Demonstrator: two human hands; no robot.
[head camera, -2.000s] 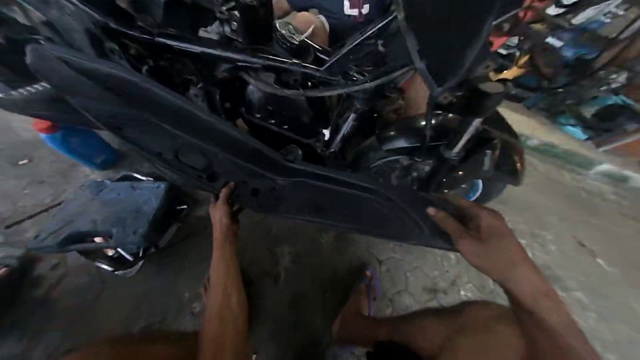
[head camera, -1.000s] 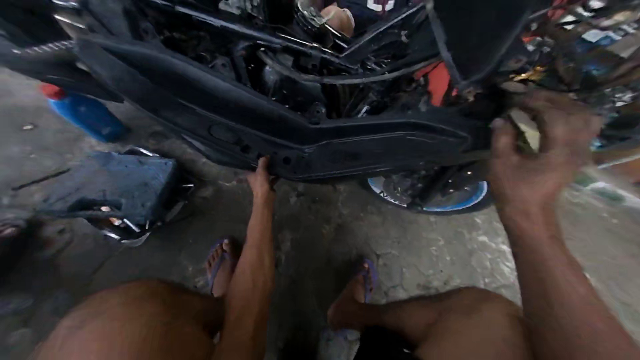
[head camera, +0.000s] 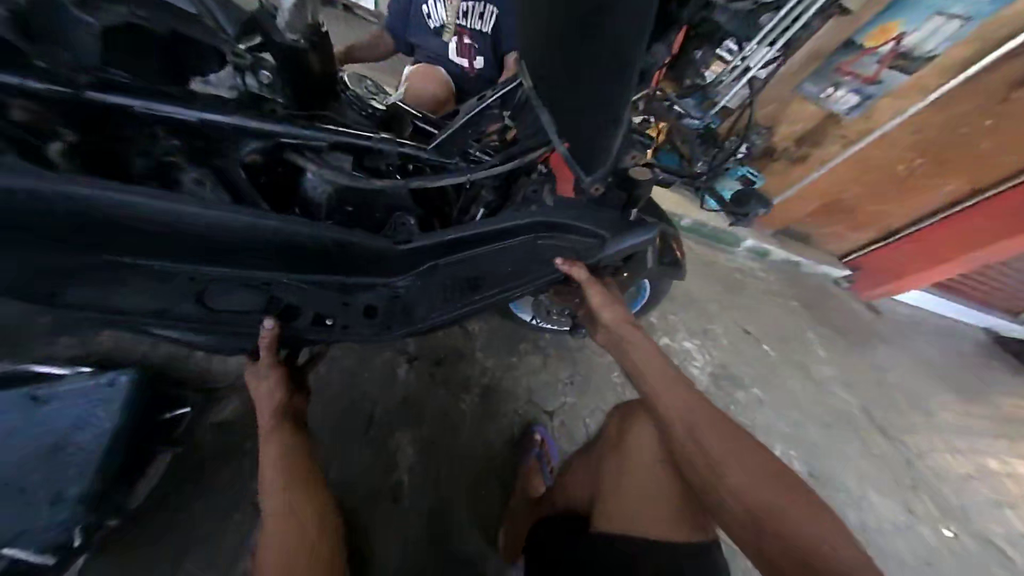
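A long black plastic side panel (head camera: 360, 280) lies along the flank of a partly dismantled motor scooter or motorcycle (head camera: 320, 152). My left hand (head camera: 276, 376) grips the panel's lower edge near its round holes, thumb on the outer face and fingers hidden beneath. Farther right, my right hand (head camera: 596, 300) holds the lower edge near the panel's front end, thumb on top. Behind that hand shows a wheel (head camera: 540, 314) with a light blue and white rim. Above the panel run dark frame tubes and a cable.
Behind the vehicle sits a person in a dark printed shirt (head camera: 460, 40). A dark blue, flat-topped object (head camera: 60, 448) stands at the lower left. Assorted parts (head camera: 720, 136) lie beyond the front wheel, beside an orange-brown wall (head camera: 904, 128).
My right hand, raised at the vehicle's front a second ago, is now on the panel's lower edge. The panel sits closer against the vehicle than two seconds ago. The view has swung right.
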